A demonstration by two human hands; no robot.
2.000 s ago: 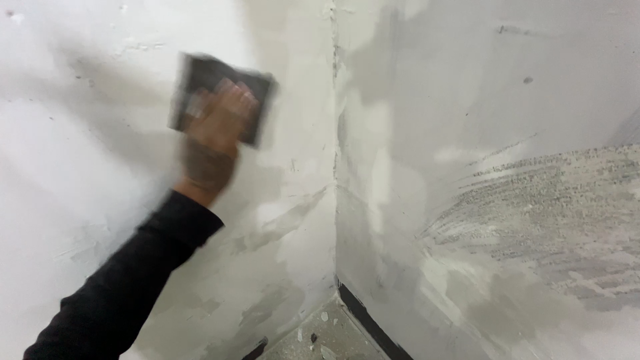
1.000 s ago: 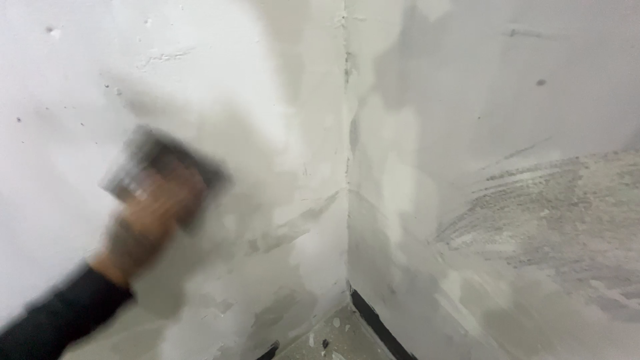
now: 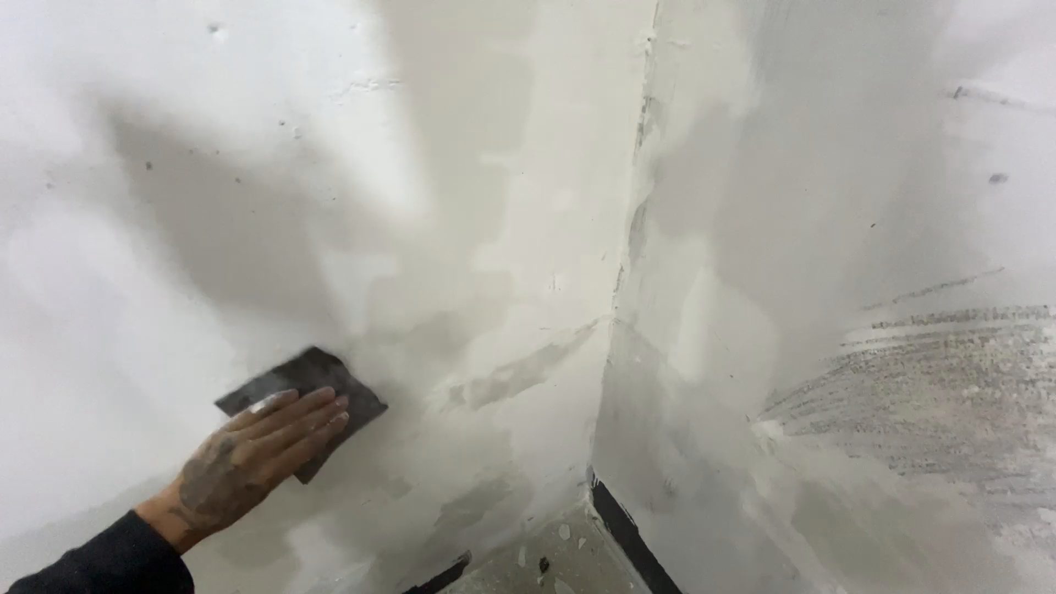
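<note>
My left hand [image 3: 256, 462], in a dark sleeve, lies flat with its fingers extended over a sheet of dark sandpaper [image 3: 318, 371]. The hand presses the sheet against the plastered left wall [image 3: 462, 206], low and left of the corner. The sheet's upper edge and both sides show around the fingers; one corner points down below the hand. White dust coats the fingertips. My right hand is not in view.
The right wall [image 3: 784, 206] meets the left one at a rough vertical corner and bears a coarse grey scuffed patch [image 3: 949, 396]. Below, the speckled floor [image 3: 553, 553] has dark strips [image 3: 631, 532] along the wall bases.
My left hand has moved down the left wall with the sandpaper, away from its higher place two seconds ago. The view has shifted somewhat.
</note>
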